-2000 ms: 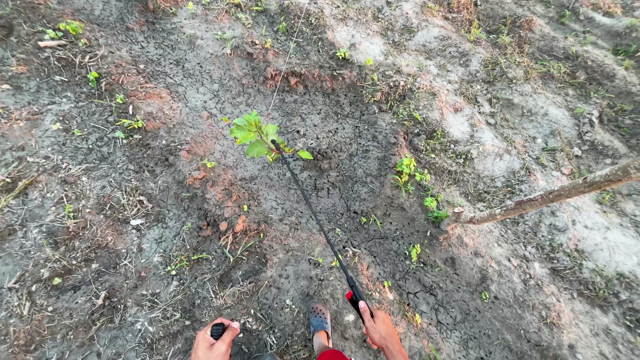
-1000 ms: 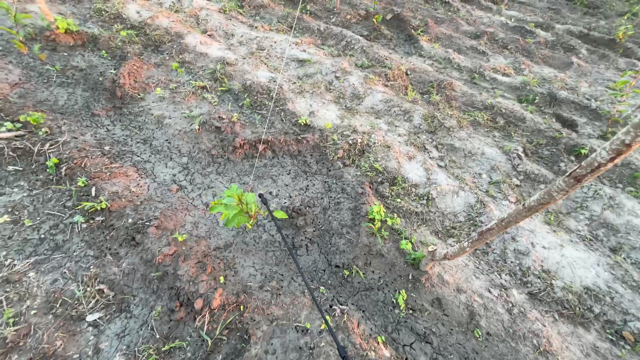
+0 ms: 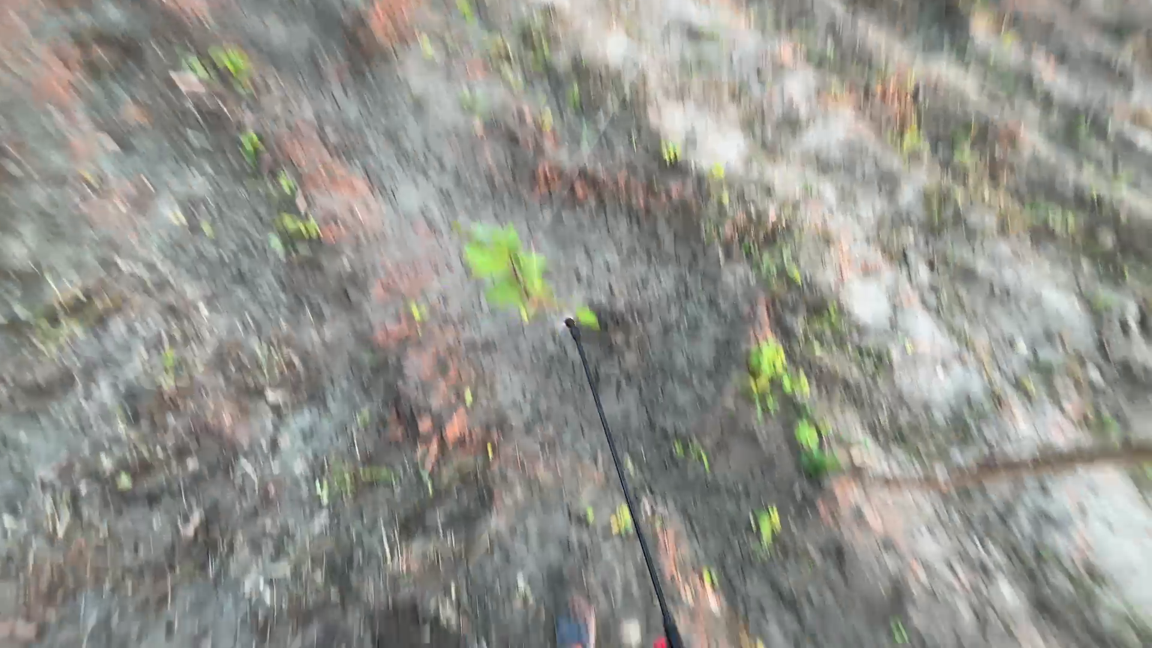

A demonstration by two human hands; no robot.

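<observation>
Neither of my hands shows in the head view now. A thin black wand (image 3: 621, 468) rises from the bottom edge, with a bit of red at its lower end; whatever holds it is out of frame. Its tip lies just right of a green leafy plant (image 3: 508, 270), close to a small separate leaf; whether they touch cannot be told. The picture is blurred. Part of a shoe (image 3: 574, 630) is visible at the bottom edge, left of the wand.
Cracked grey and reddish soil (image 3: 666, 270) carries scattered weeds. Low green plants (image 3: 774, 373) grow right of the wand. A slender wooden branch or trunk (image 3: 1017, 466) enters from the right edge.
Two seconds ago both hands showed at the bottom, the right on the wand's handle, the left around a black grip; both are now out of view. The view has tilted up, then partly back down.
</observation>
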